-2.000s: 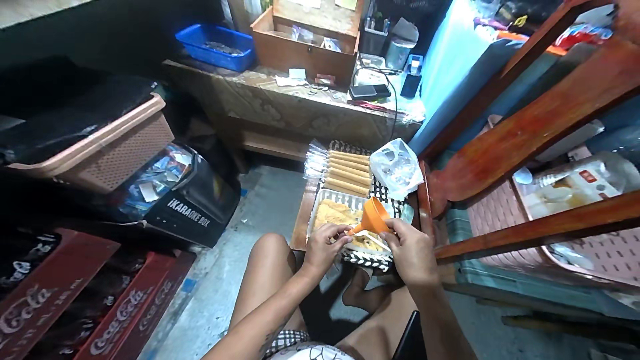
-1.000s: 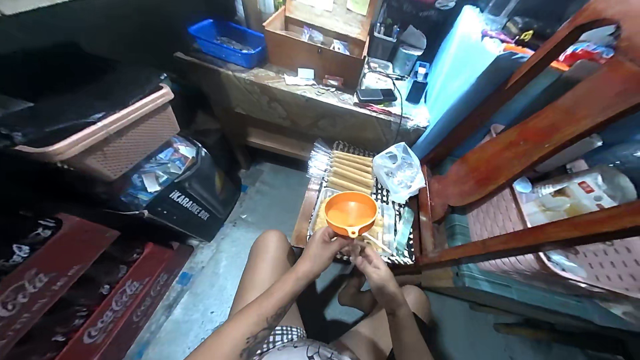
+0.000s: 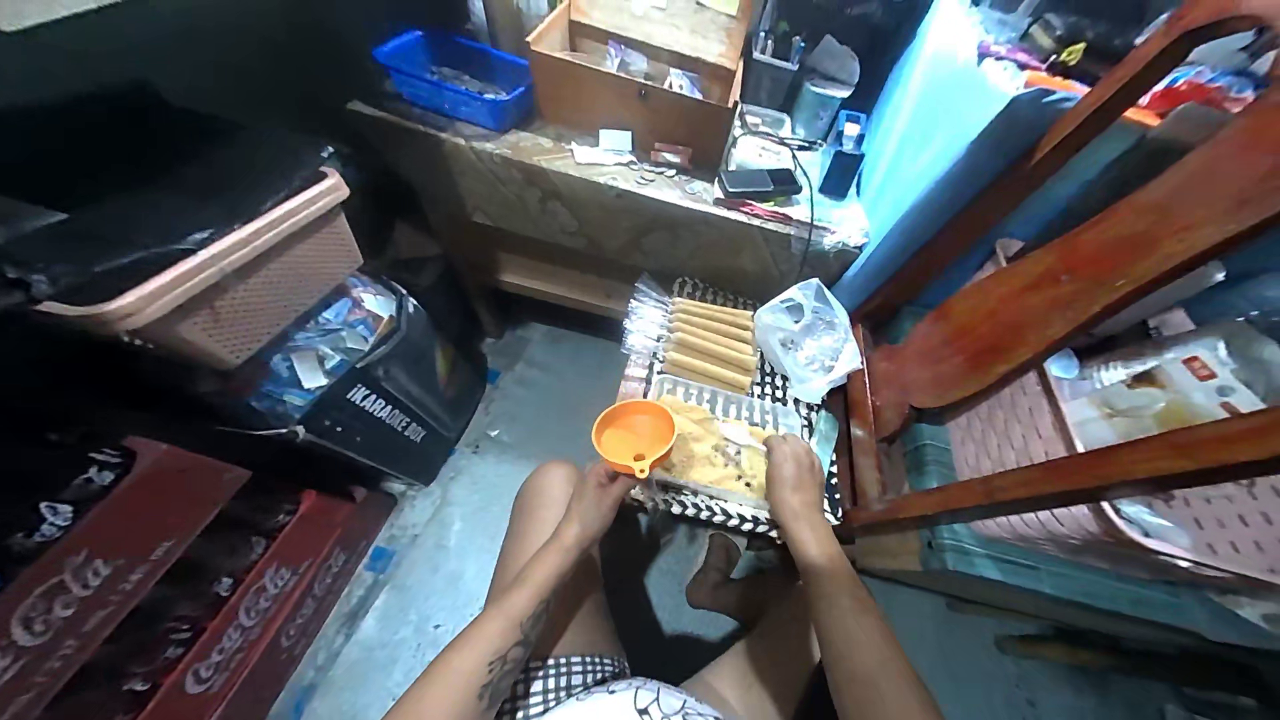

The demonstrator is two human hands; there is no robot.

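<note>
My left hand (image 3: 603, 497) holds an orange plastic funnel (image 3: 634, 432) by its lower edge, just left of a clear plastic tub (image 3: 735, 402) of yellowish powder (image 3: 705, 450). At the tub's right side my right hand (image 3: 795, 478) grips a white spoon (image 3: 742, 434), its bowl over the powder. Behind the tub, several filled plastic tubes (image 3: 712, 345) of tan powder lie side by side, their clear ends to the left. A white plastic bag (image 3: 808, 338) rests to their right. All stand on a black-and-white woven surface (image 3: 700, 508).
A wooden ledge (image 3: 600, 195) behind carries a blue basket (image 3: 455, 80), a wooden box (image 3: 635, 95) and phones (image 3: 760, 182). Red wooden chair parts (image 3: 1070, 260) rise at the right. At left are a pink basket (image 3: 260, 270), a black box (image 3: 400, 400) and red bottle crates (image 3: 240, 600).
The funnel has moved left from over the tub, held now by my left hand alone. My right hand has parted from the left and moved right to the tub with the spoon.
</note>
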